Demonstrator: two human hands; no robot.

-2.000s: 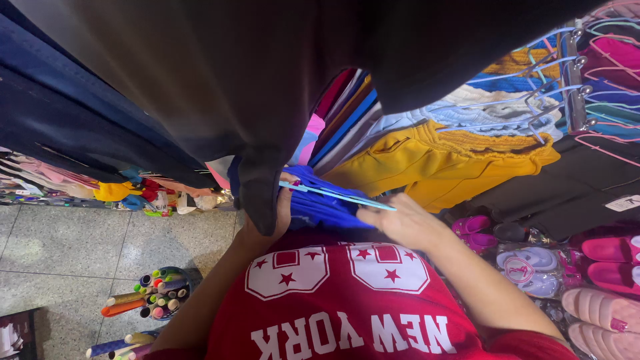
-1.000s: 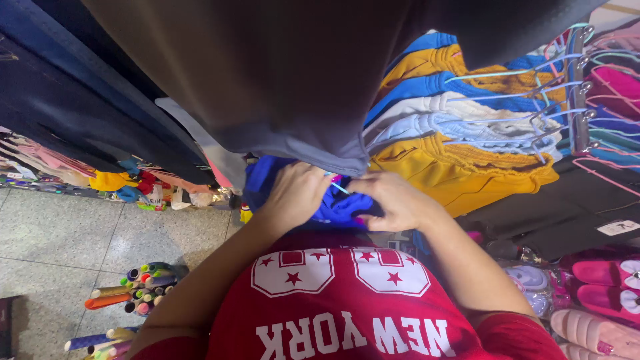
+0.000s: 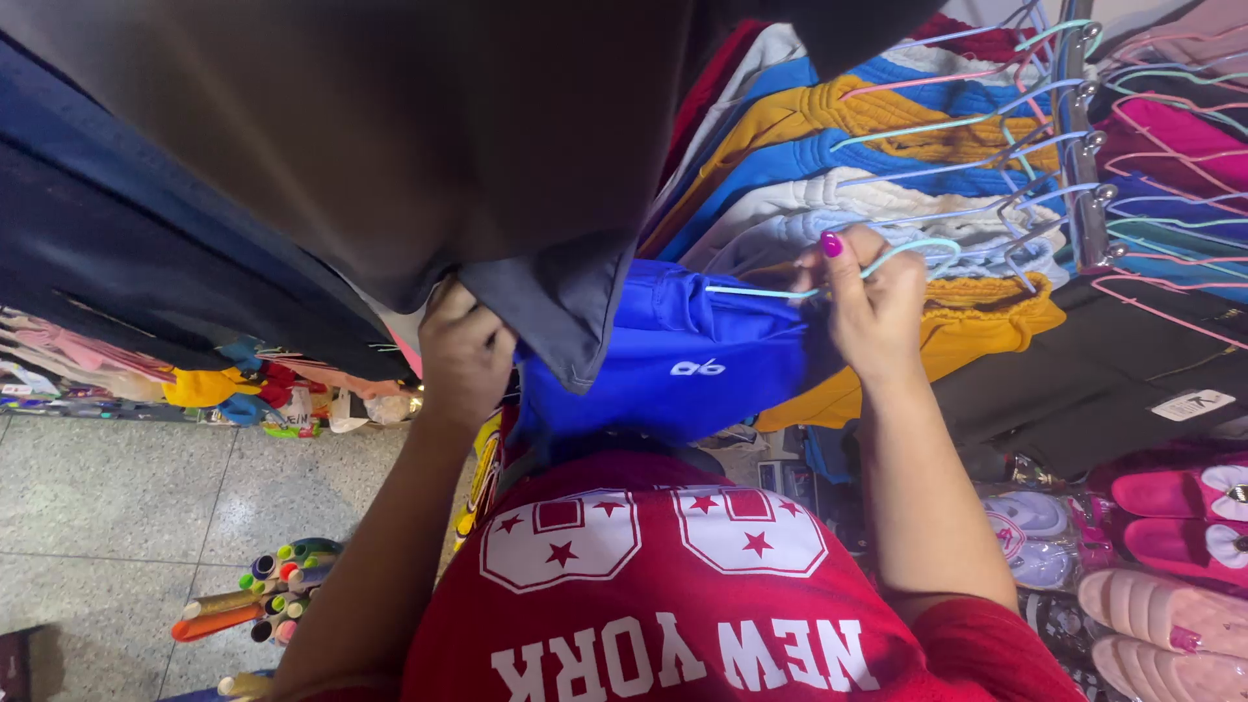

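Observation:
A blue garment [image 3: 682, 375] with a small white mark hangs in front of my chest from a light turquoise hanger [image 3: 760, 292]. My right hand [image 3: 877, 302], one nail painted magenta, grips that hanger near its hook. At the garment's other side, my left hand [image 3: 466, 351] is closed at the edge of a dark grey cloth [image 3: 561, 302]; the cloth partly hides the fingers, and whether they also grip the blue garment cannot be told. The dark cloth droops over part of the blue garment.
Folded-over yellow, blue and white garments hang on a metal rack [image 3: 1084, 175] at the right. Dark trousers [image 3: 146, 234] hang at left. Pink slippers [image 3: 1160, 492] lie lower right. Rolled tubes [image 3: 283, 585] stand on the tiled floor [image 3: 107, 487].
My hands, close together a second ago, are now apart, the right one out to the right with the hanger. The blue garment, bunched between my hands before, is now spread out.

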